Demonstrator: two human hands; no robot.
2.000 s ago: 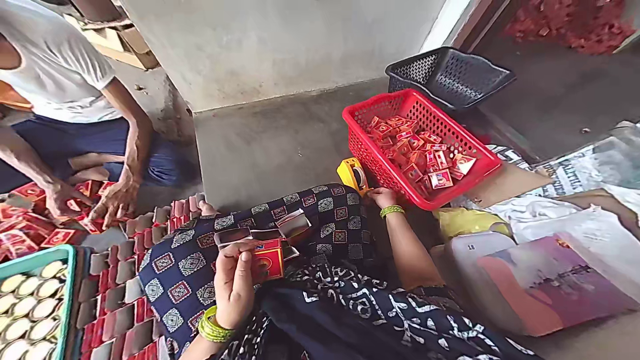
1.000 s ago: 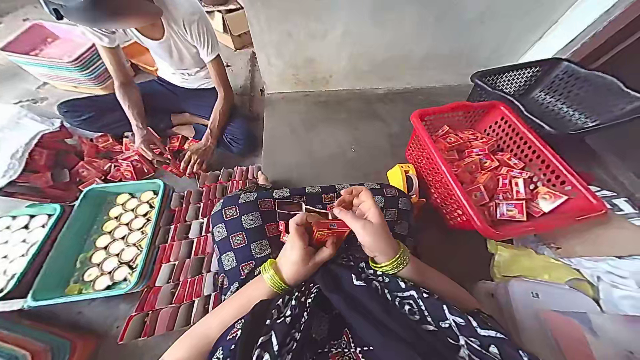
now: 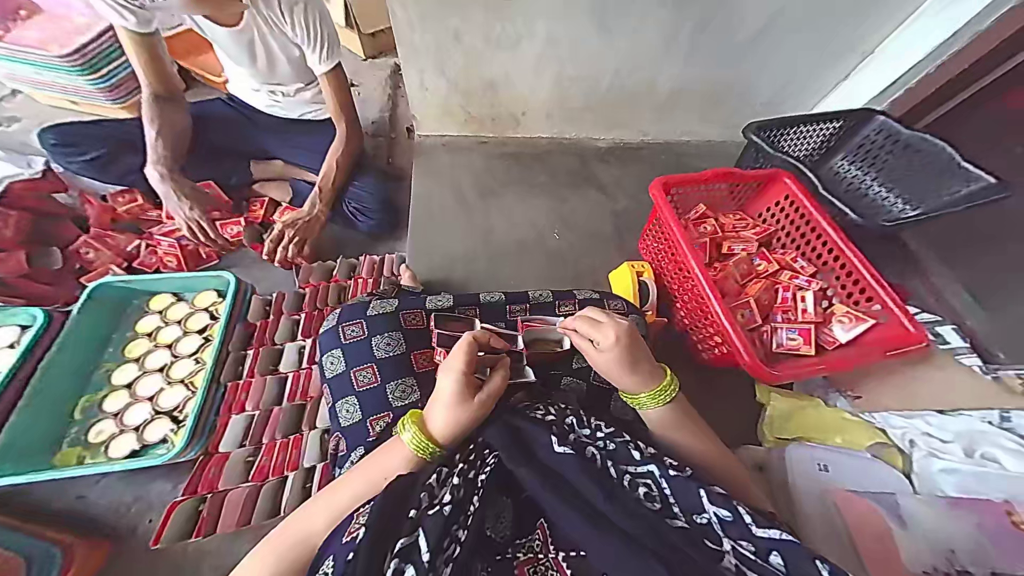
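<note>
Over my lap, my left hand (image 3: 472,384) pinches small red cardboard boxes (image 3: 456,326) that stand with their flaps raised. My right hand (image 3: 610,346) grips the edge of another open red box (image 3: 546,342) just to the right, and something dark shows inside it. Both wrists carry yellow-green bangles. Beyond my right knee sits a yellow tape dispenser (image 3: 632,286), close against a red perforated basket (image 3: 868,316) that holds many small red boxes (image 3: 794,339).
Rows of open red boxes (image 3: 264,408) line the floor left of my lap. Beside them, a green tray (image 3: 48,424) holds round pale-topped pieces (image 3: 148,384). Across from it a person (image 3: 264,80) handles red boxes (image 3: 164,244). A black basket (image 3: 872,164) leans behind the red one.
My right hand has come from beside the yellow dispenser to the boxes over my lap. The boxes are now spread between both hands. The view has swung left since the first frame.
</note>
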